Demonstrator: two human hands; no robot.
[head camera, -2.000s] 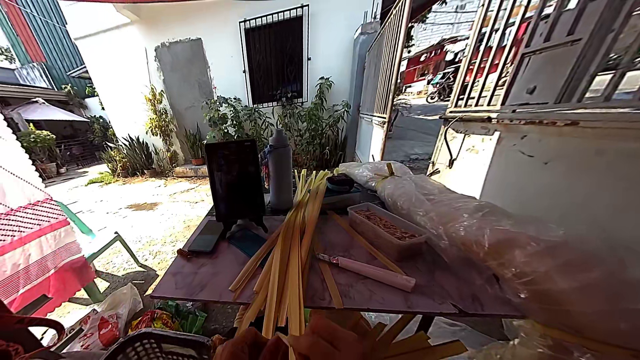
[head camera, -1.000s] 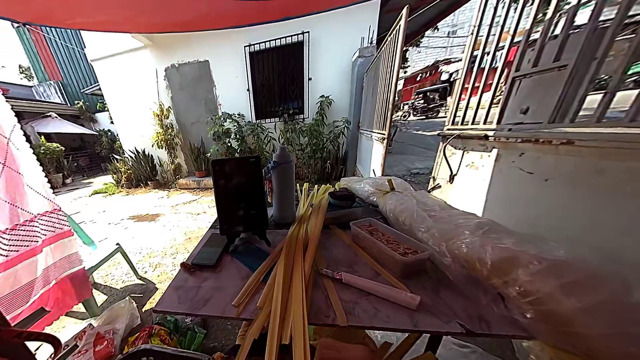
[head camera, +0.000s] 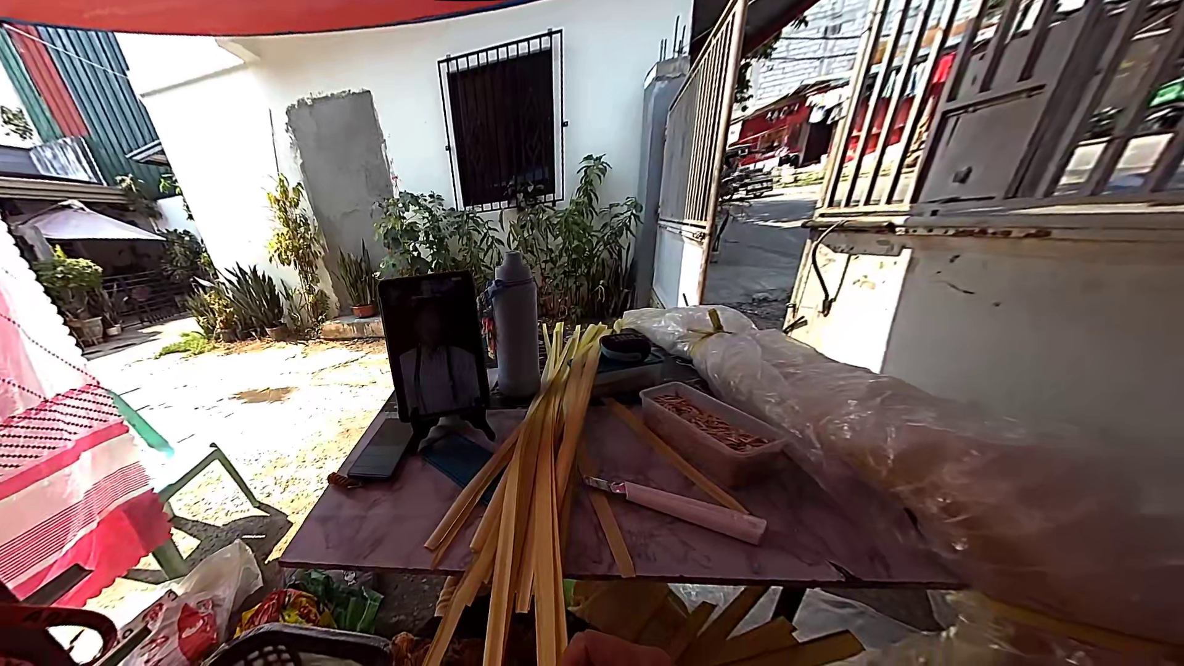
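Note:
A sliver of one hand, likely my right hand, shows at the bottom edge beside the lower ends of long yellowish leaf strips; its fingers are mostly cut off. My left hand cannot be made out. The bundle of strips lies lengthwise over the table and past its near edge. A knife with a pale pink handle rests right of the bundle, its blade end toward the strips. Behind it sits a plastic container of small brown pieces.
A tablet on a stand, a phone and a grey bottle stand or lie at the back left. A long plastic-wrapped bundle runs along the right. Below the table are a black basket and plastic bags.
Two seconds ago both hands showed at the bottom edge by the strips; now only part of one shows. The view has tilted slightly up.

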